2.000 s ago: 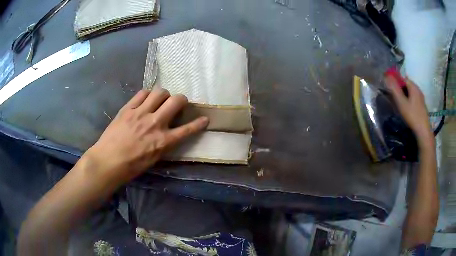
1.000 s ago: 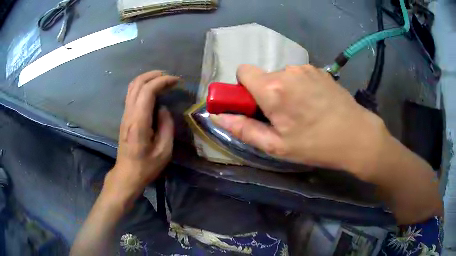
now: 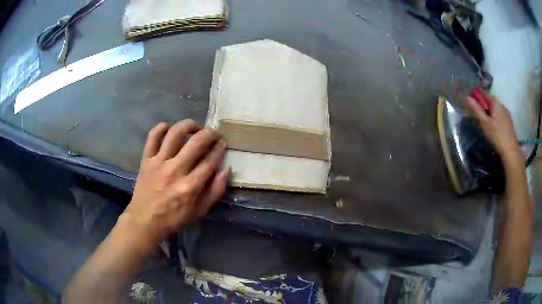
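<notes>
The working stack of pale pocket pieces (image 3: 273, 83) lies near the table's front edge, angled end away from me. A tan-brown hem fold (image 3: 276, 140) runs across the top piece. My left hand (image 3: 178, 178) rests at the stack's left edge with bent fingers touching it; whether it pinches a piece is hidden. The steam iron (image 3: 460, 145) stands at the far right, its yellowish rim facing left. My right hand (image 3: 496, 124) is at its red handle part, fingers around it, partly blurred.
A waiting stack (image 3: 175, 18) lies at the upper left. A long white curved strip (image 3: 80, 74), clear plastic (image 3: 19, 71) and a looped strip or snips (image 3: 59, 32) lie left. Dark cables (image 3: 463, 35) are at the upper right. Thread scraps dot the table.
The iron was over the stack one second ago and is now back at the far right with my right hand. The hem fold shows again. My left hand has moved onto the stack's left edge.
</notes>
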